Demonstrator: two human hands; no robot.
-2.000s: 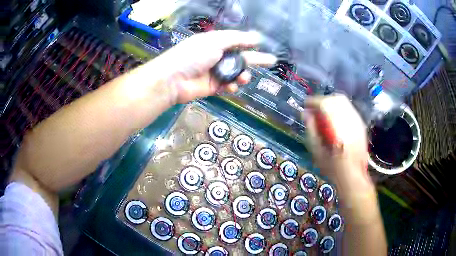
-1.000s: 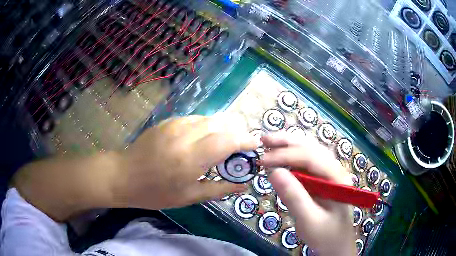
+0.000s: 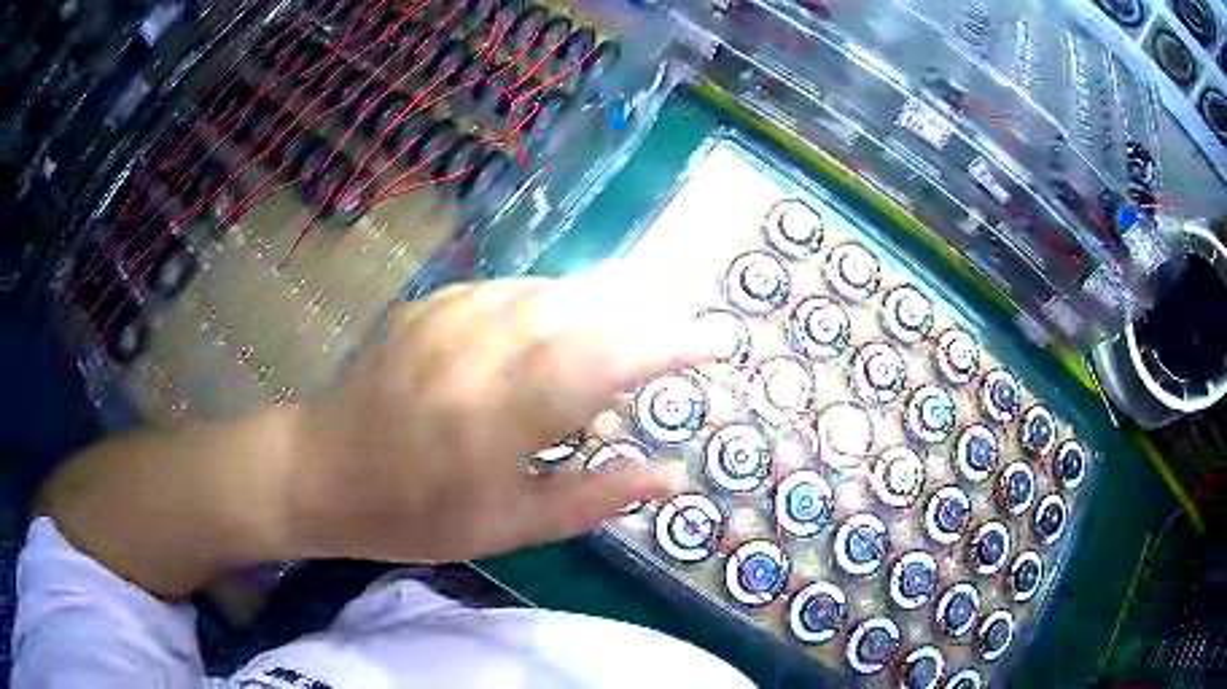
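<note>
Small round speakers (image 3: 737, 458), magnet side up with pale rings, sit in rows in a clear moulded tray (image 3: 713, 182) in front of me. My left hand (image 3: 444, 417) is blurred and reaches over the tray's left side, fingers and thumb spread apart, with nothing seen gripped. Between them a speaker (image 3: 616, 459) shows partly, in line with a row; the hand hides the rest. Glare washes out the fingers and the tray's upper left part. My right hand and the red probe are out of view.
A supply tray (image 3: 316, 289) at the left holds dark speakers (image 3: 323, 155) with tangled red wires. A green mat (image 3: 626, 182) with a yellow edge lies under the main tray. Glossy clear trays (image 3: 875, 101) lie behind. A white-rimmed round object (image 3: 1191, 390) stands at the right.
My right hand and the red probe have left the view. My left hand has opened from the speaker it held, which sits slightly further left. The view has shifted slightly.
</note>
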